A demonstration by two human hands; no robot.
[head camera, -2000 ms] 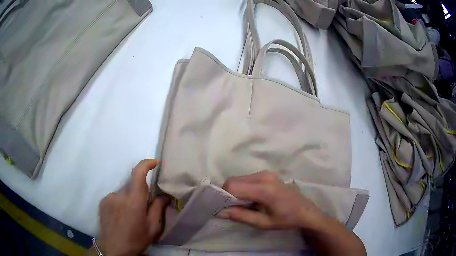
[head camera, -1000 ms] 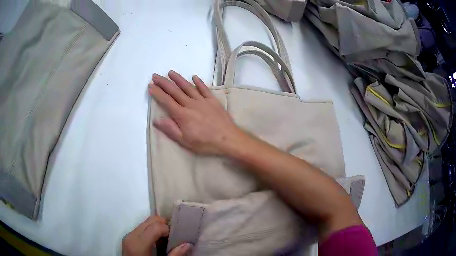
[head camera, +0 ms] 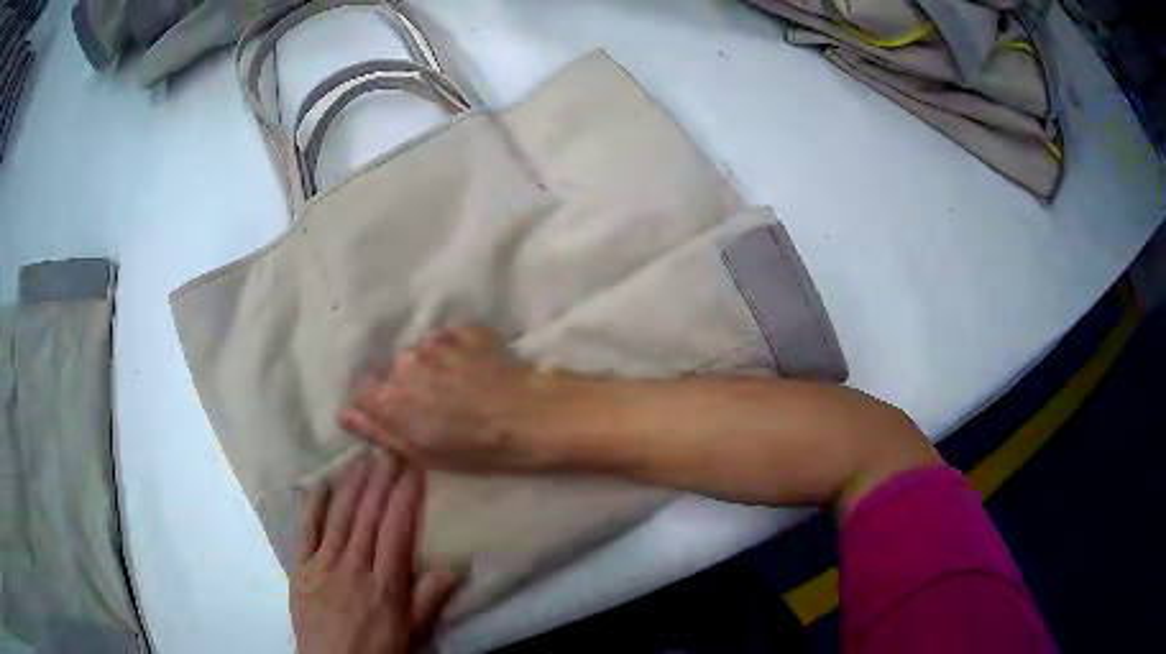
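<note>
A beige tote bag [head camera: 512, 230] lies flat and tilted on the white table, its bag handles [head camera: 292, 115] looping out at the upper left. The bottom panel [head camera: 665, 319] is folded up over the front, with a grey end patch [head camera: 790, 304] at its right end. My right hand [head camera: 448, 396] lies on the bag's middle, fingers pointing left, slightly blurred. My left hand [head camera: 365, 562] lies flat on the folded part at the lower left, fingers together and partly covering the left end patch. Neither hand visibly grips fabric.
A folded beige bag stack [head camera: 64, 473] lies at the left edge. Rumpled bags with yellow strips [head camera: 946, 77] lie at the upper right, and more beige fabric [head camera: 173, 38] at the upper left. The white table's [head camera: 921, 294] edge curves past the lower right, above a dark floor with a yellow line.
The view has turned, so the bag now slants. My right hand has moved from the bag's upper left to its middle. My left hand has moved from the side edge onto the folded panel.
</note>
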